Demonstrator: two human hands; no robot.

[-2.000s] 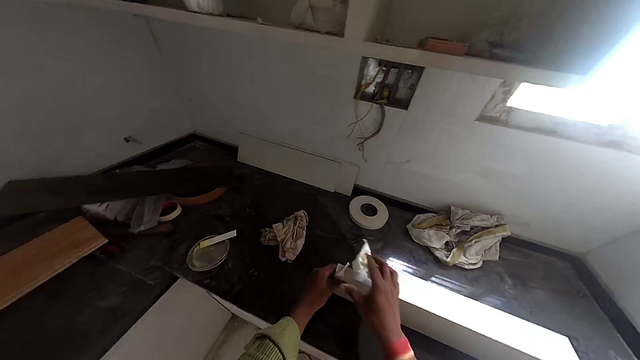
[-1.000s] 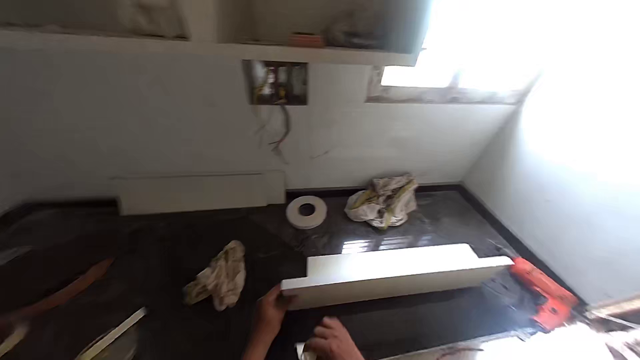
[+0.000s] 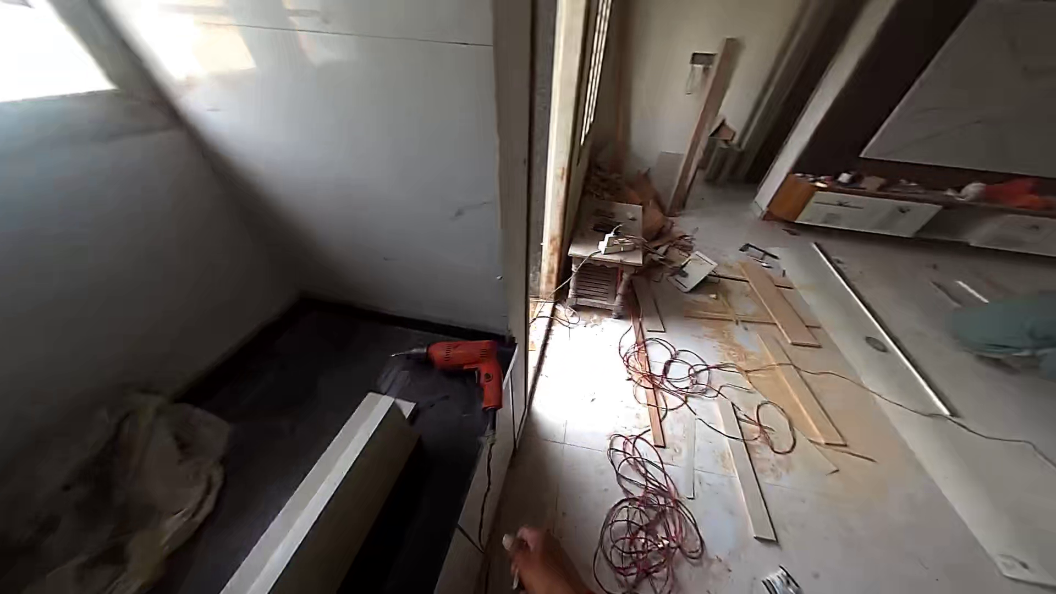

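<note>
My right hand is at the bottom edge of the head view, right of the dark counter's edge, with its fingers curled. A small pale spot shows at its fingertips; whether it is a held thing I cannot tell. My left hand is out of view. A long white board piece lies on the dark counter, left of my right hand. Beyond the board, an orange power drill lies on its side at the counter's corner, its bit pointing left. A crumpled, stained cloth sits at the left by the wall.
Tangled red cables lie on the pale floor at the right, among wooden strips and a long white panel. A small wooden stand holds a power strip. Behind is a low cabinet. A blurred greenish shape is at far right.
The view has swung far to the right, bringing the floor and cables in. My left hand, seen at the board's left end one second ago, has left view. The white tape roll is also out of view.
</note>
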